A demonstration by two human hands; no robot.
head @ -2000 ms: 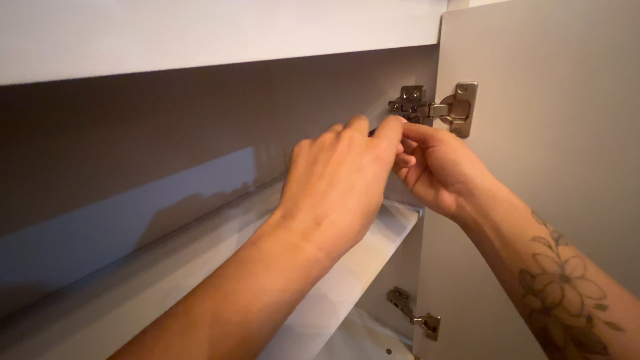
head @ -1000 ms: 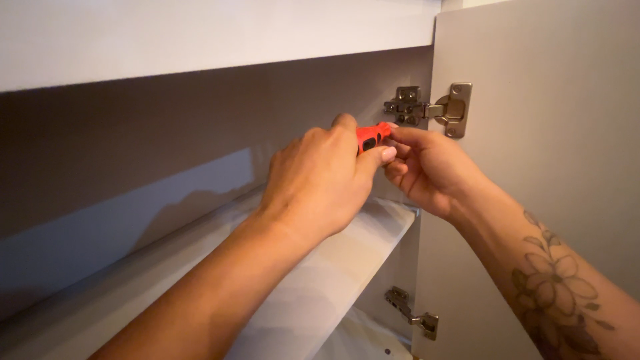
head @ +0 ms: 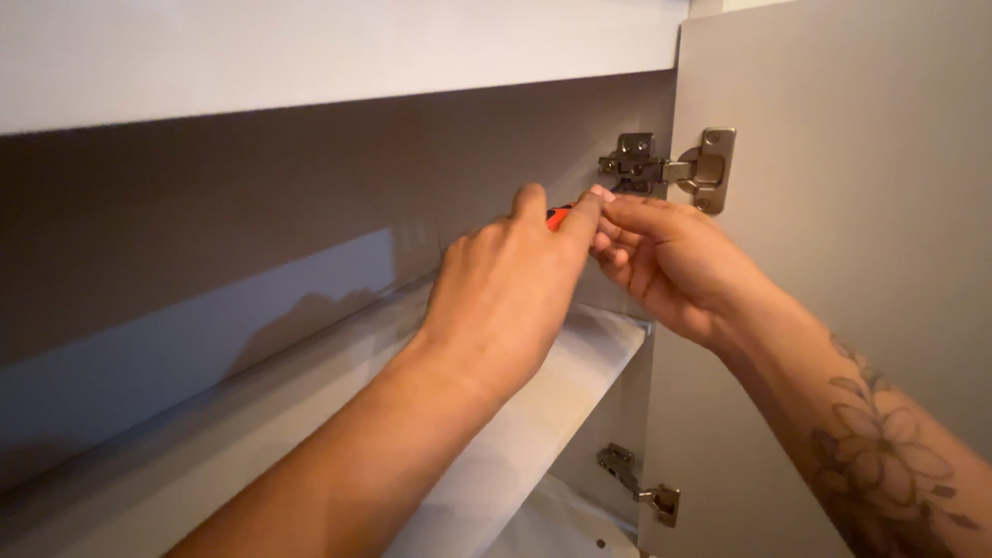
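My left hand (head: 504, 294) is closed around a red and black tool handle (head: 556, 217), probably a screwdriver's; only a small part of it shows between the fingers. My right hand (head: 666, 263) meets the left fingertips, its thumb and forefinger pinched together at the tool's front end. What they pinch is hidden. Just above the fingertips, the upper metal cabinet hinge (head: 637, 167) joins the inner side wall to the open door (head: 837, 232). The tool's tip cannot be seen.
Below the hands lies a white shelf (head: 542, 411), its front corner near the door. A lower hinge (head: 639, 484) joins wall and door beneath it. A white panel (head: 333, 46) crosses the top of the opening, above the hands.
The left fingers have shifted over the red handle, which showed more a second ago and was almost wholly hidden two seconds ago. The right hand stays by the upper hinge.
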